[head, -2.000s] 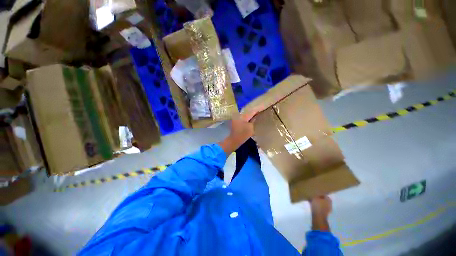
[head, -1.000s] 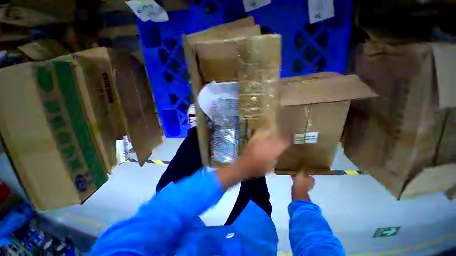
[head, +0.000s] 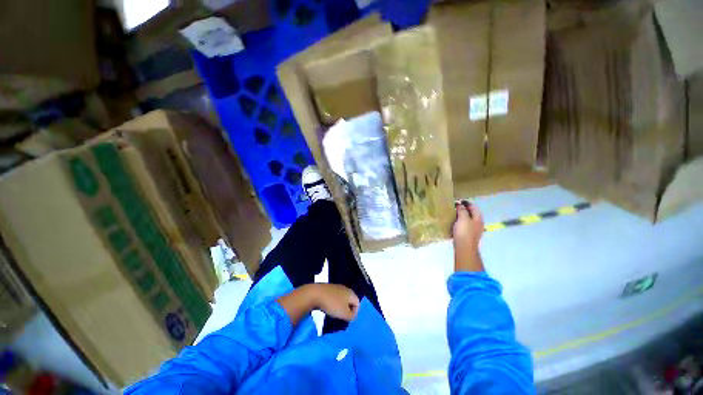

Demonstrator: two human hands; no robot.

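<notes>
An open carton [head: 424, 131] leans in front of me, with shiny tape and handwriting on its flap. Silvery bagged parts [head: 372, 181] and a white sheet show inside it. A second carton [head: 501, 127] with a white label stands just right of it, its lower flap folded out. My right hand [head: 468, 224] is at the corner where the taped flap meets that lower flap, fingers curled; whether it grips cardboard is unclear. My left hand [head: 337, 301] is curled over my lap, with nothing visible in it.
A large carton with a green stripe [head: 116, 247] stands at the left. A blue plastic pallet [head: 262, 108] is behind the cartons. Another big carton [head: 609, 108] is at the right. Black-and-yellow tape [head: 532, 218] crosses the grey floor.
My left hand has left the carton area and drawn back to my lap. The labelled carton has gone from tilted in my hands to standing beside the taped one, higher in view.
</notes>
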